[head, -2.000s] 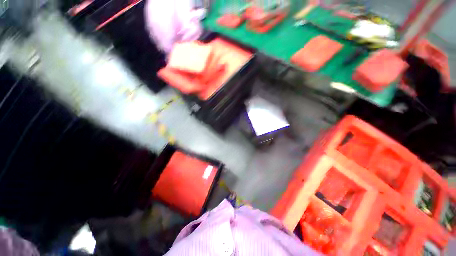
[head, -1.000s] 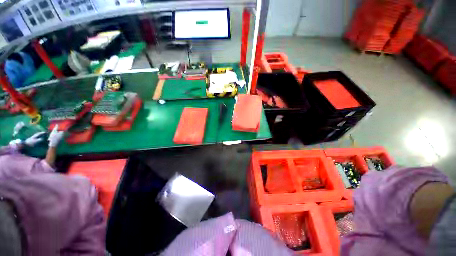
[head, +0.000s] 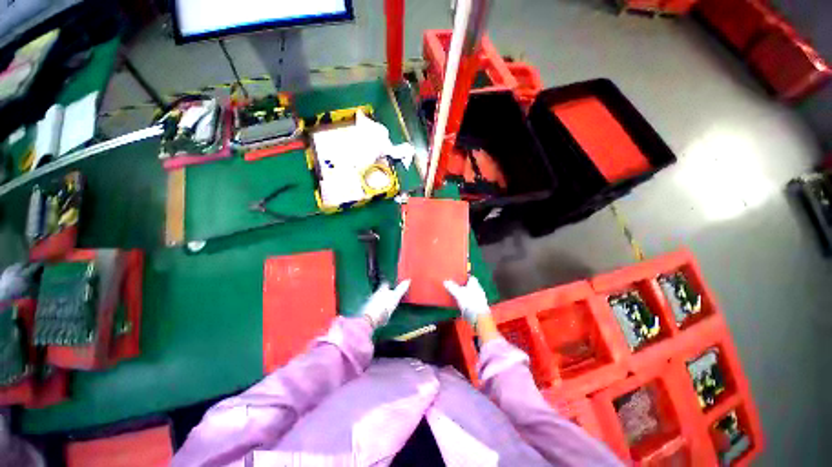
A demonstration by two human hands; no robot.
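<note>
A red-orange foam pad [head: 434, 248] lies at the right end of the green-matted bench [head: 228, 333]. My left hand [head: 385, 302], in a white glove, is at its near left corner. My right hand [head: 469, 297], also white-gloved, is at its near right corner. Both hands touch the pad from its sides; the fingertips are partly hidden. A second flat foam pad [head: 298, 306] lies to the left, with a dark handheld tool [head: 370, 259] between the two pads.
Foam trays [head: 598, 378] with boards in several pockets stand at the lower right. Black bins [head: 599, 137] with red foam stand beyond the bench's right end. Stacked circuit boards [head: 73, 306] are at left, where another person's gloved hand [head: 16, 281] shows. A yellow-black box [head: 351, 160] stands behind.
The view has turned to the bench and come closer. My arms, apart at the sides one second ago, now reach forward, and both hands have come onto the right foam pad.
</note>
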